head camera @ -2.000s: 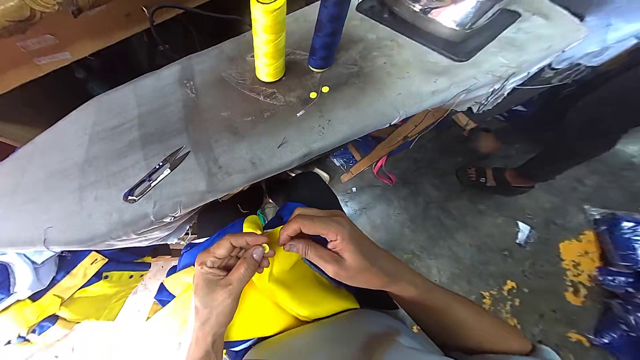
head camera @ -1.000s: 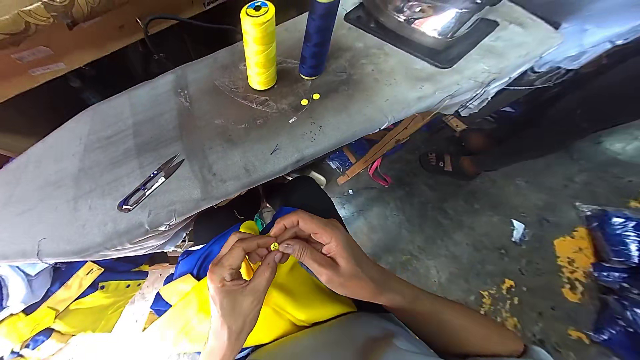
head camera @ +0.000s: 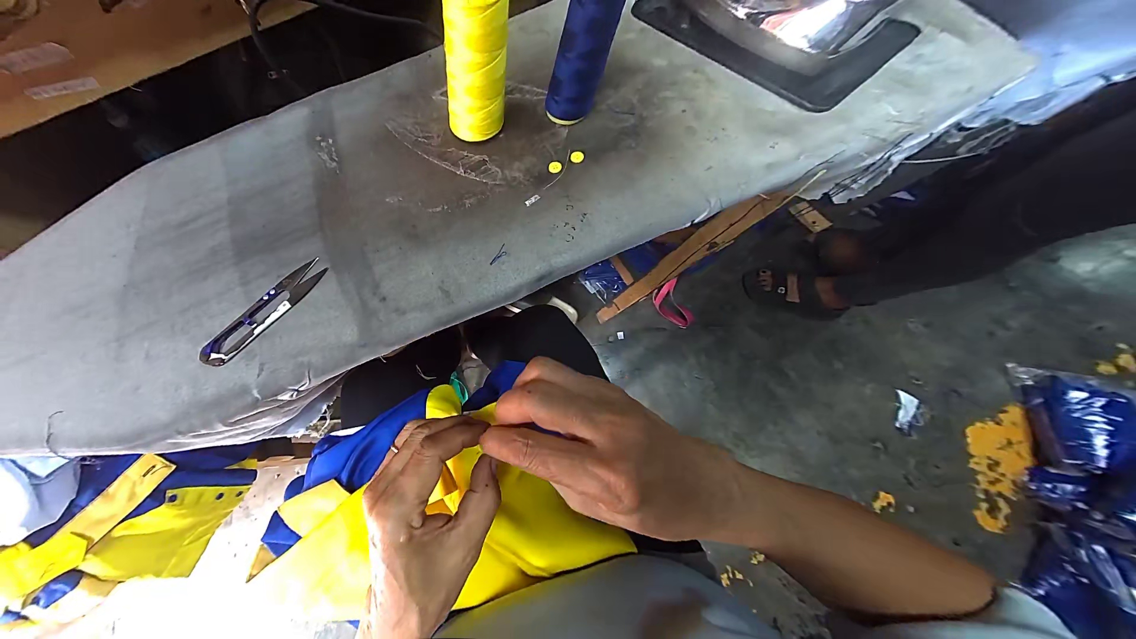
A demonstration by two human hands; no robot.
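Observation:
A yellow and blue garment (head camera: 550,524) lies across my lap. My left hand (head camera: 430,515) pinches its yellow cloth, fingertips meeting those of my right hand (head camera: 590,448), whose thumb and forefinger are pressed together. Whatever is between the right fingertips is hidden. Beyond my hands, on the grey padded board (head camera: 213,195), lie thread snips (head camera: 264,312), their blades apart. A yellow thread cone (head camera: 476,71) and a navy blue thread cone (head camera: 581,62) stand farther back, with a yellow button (head camera: 555,167) and a second yellow button (head camera: 578,157) in front of them.
An iron (head camera: 808,22) rests on a dark stand at the board's far right. More yellow and blue garments (head camera: 160,524) lie at lower left. Another person's sandalled foot (head camera: 794,291) is on the floor at right, near a wooden strip (head camera: 692,257) and plastic-wrapped blue packs (head camera: 1078,435).
A small yellow button showed between my fingertips one second ago; it is now out of sight. My right hand has turned so that its back covers more of the cloth.

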